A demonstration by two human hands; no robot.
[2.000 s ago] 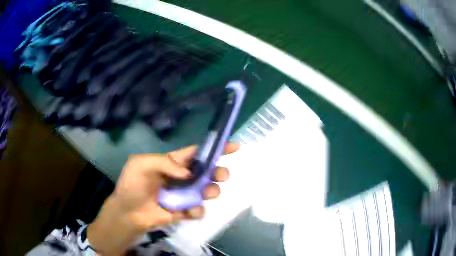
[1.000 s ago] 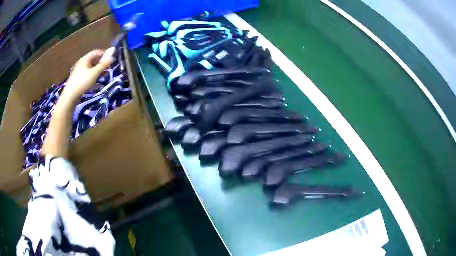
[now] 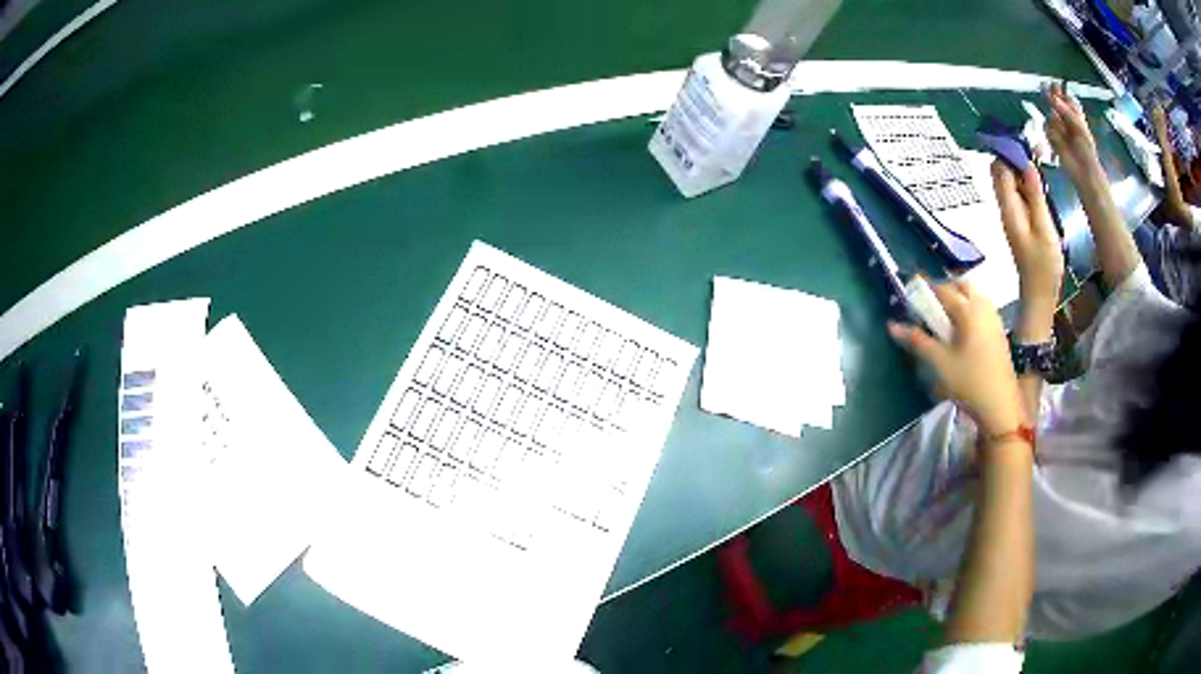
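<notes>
My right hand [image 3: 968, 349] reaches in from the bottom right, with a red band at the wrist and a white cover on one digit. Its fingers close around the near end of a purple-and-black pen tool [image 3: 863, 227]; the grip is blurred. A second purple-and-black pen tool [image 3: 909, 204] lies beside it. My left hand is out of view. A label sheet [image 3: 527, 375] with outlined boxes lies in front. A label strip [image 3: 165, 527] and a small-symbol sheet [image 3: 264, 448] lie to its left.
A white bottle [image 3: 718, 125] stands near the white stripe. Blank white papers [image 3: 773, 353] lie at centre right. Black pen tools [image 3: 53, 500] are at the far left. A co-worker [image 3: 1067, 487] sits at right, hands beside another printed sheet [image 3: 922, 152] and a dark purple tool.
The view has swung right, away from the carton and the black tools. My left hand, earlier over the carton, is gone from view. My right hand now shows at the pen tool.
</notes>
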